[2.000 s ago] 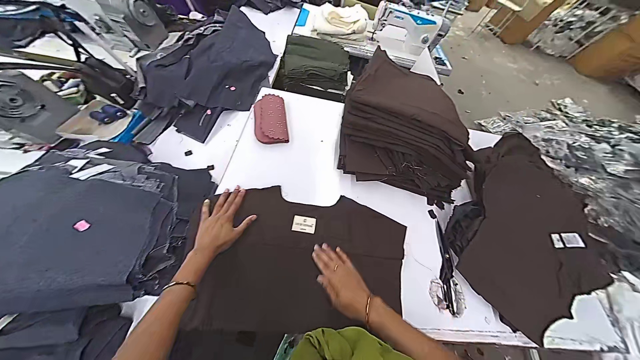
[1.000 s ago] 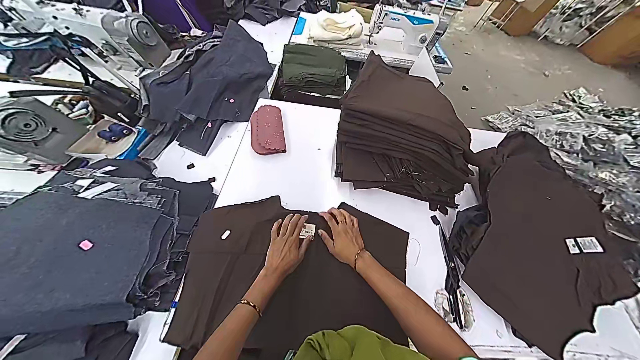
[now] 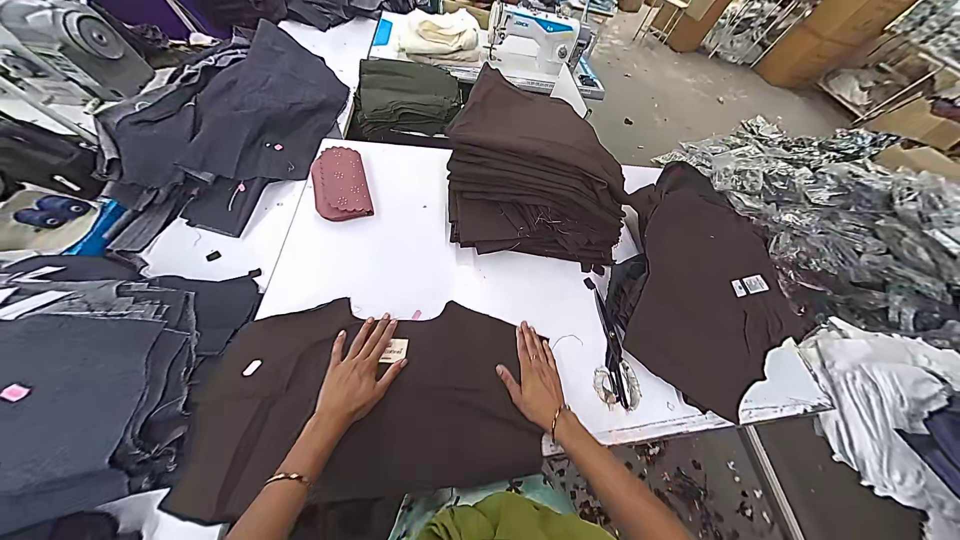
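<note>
A dark brown cut garment panel [image 3: 442, 405] lies spread on the white table, its curved neckline facing away from me. Flat on it rests my left hand [image 3: 358, 375], fingers spread, partly over a small cream fabric label [image 3: 394, 350] below the neckline. My right hand [image 3: 536, 382] lies flat near the panel's right shoulder edge, holding nothing. A small white sticker [image 3: 253, 367] is on the panel's left part. To the right of the panel lies a pair of scissors [image 3: 616, 352] with wrapped handles.
Behind stand a tall stack of brown pieces [image 3: 536, 172], a pink purse [image 3: 342, 184], dark green folded cloth [image 3: 409, 94] and a sewing machine [image 3: 536, 37]. Grey-blue pieces [image 3: 67, 405] pile up at left. A brown garment piece [image 3: 705, 300] and plastic-wrapped packs [image 3: 862, 225] lie at right.
Both hands were close together by the label one second ago. My right hand has moved right to the shoulder edge. The white sticker shows one second ago but not two seconds ago.
</note>
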